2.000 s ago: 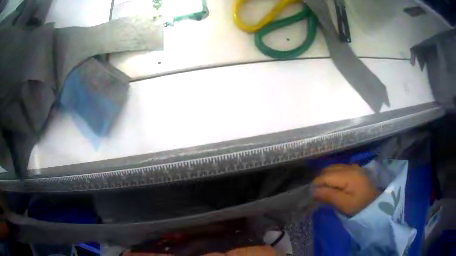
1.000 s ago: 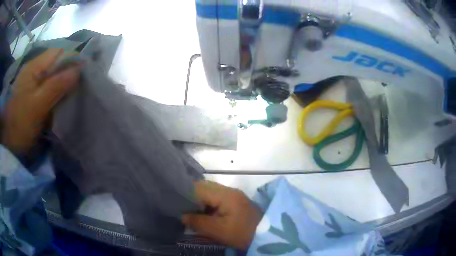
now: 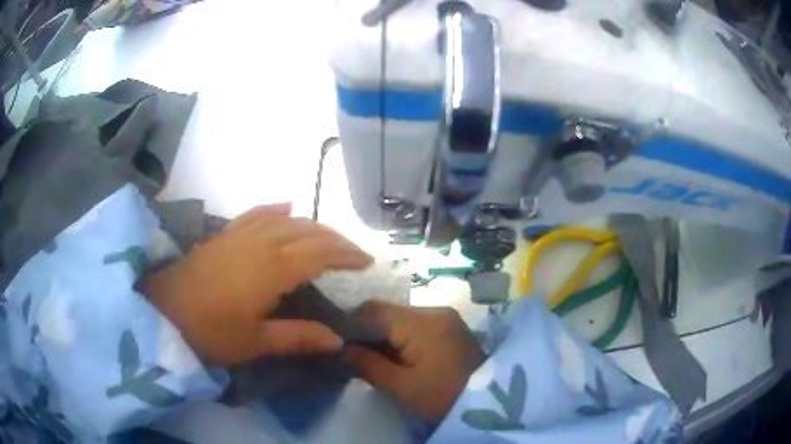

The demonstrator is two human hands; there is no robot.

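Note:
A dark grey cut piece (image 3: pixel 299 368) lies at the table's front, left of and in front of the needle area. My left hand (image 3: pixel 251 290) lies over it, thumb on the cloth, fingers reaching toward the needle. My right hand (image 3: pixel 425 351) pinches the cloth's right end between thumb and fingers. A lighter grey piece (image 3: pixel 369 284) lies flat beside the presser foot and needle area (image 3: pixel 412 260). The white and blue sewing machine head (image 3: pixel 399 156) stands above. A small blue part shows below the cloth, partly hidden by my hands.
A heap of grey cloth (image 3: pixel 65 165) lies at the left. Scissors with yellow and green handles (image 3: pixel 564 256) lie right of the needle, beside a narrow grey strip (image 3: pixel 663 338) and a dark slim tool (image 3: pixel 670 269). A chrome guard (image 3: pixel 469 104) fronts the machine.
My left hand has moved right from the heap to near my right hand. The large grey cloth stretched between them now lies left, and a smaller dark piece is at my hands.

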